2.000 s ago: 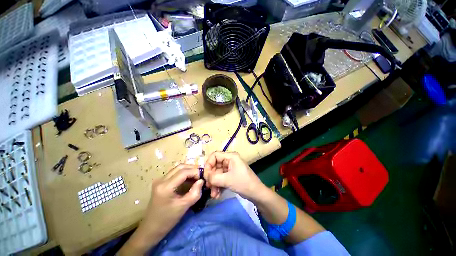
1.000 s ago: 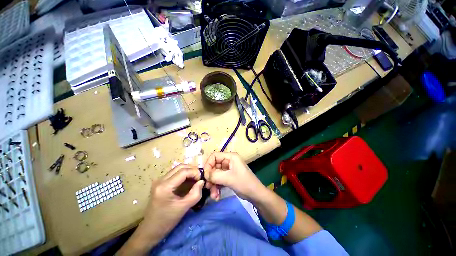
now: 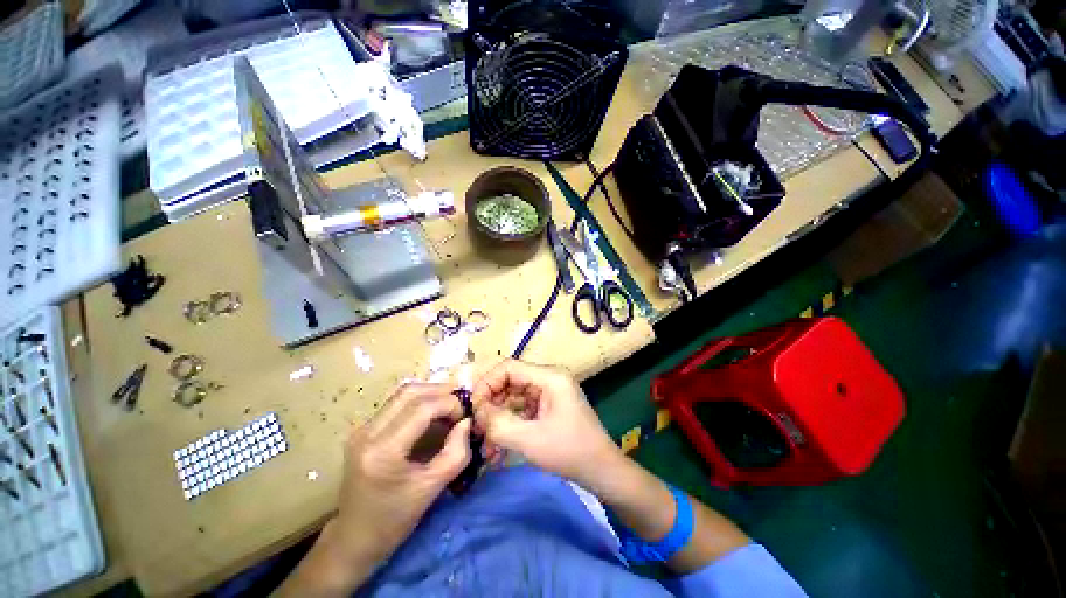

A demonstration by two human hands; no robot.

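Note:
A small dark assembly (image 3: 465,403) with a purple glint is held above the bench's front edge, close to the blue clothing. My left hand (image 3: 403,450) pinches it between thumb and fingers. My right hand (image 3: 540,415) is at its right side with bent fingertips close against it; the fingers hide much of the piece, and I cannot tell how firmly the right hand grips. A black part hangs below the fingers. Metal rings (image 3: 449,324) lie on the bench just beyond my hands.
White pad grid (image 3: 230,456) and parts tray (image 3: 41,450) are at left. Metal stand (image 3: 351,280), brown tub (image 3: 509,210), scissors (image 3: 601,298) and fan (image 3: 544,94) stand beyond. Black soldering station (image 3: 701,175) is at right; a red stool (image 3: 818,397) is on the floor.
The view has shifted slightly. My right hand's fingers have curled more and its wrist has turned a little; the dark piece is slightly more tilted. My left hand keeps its pinch.

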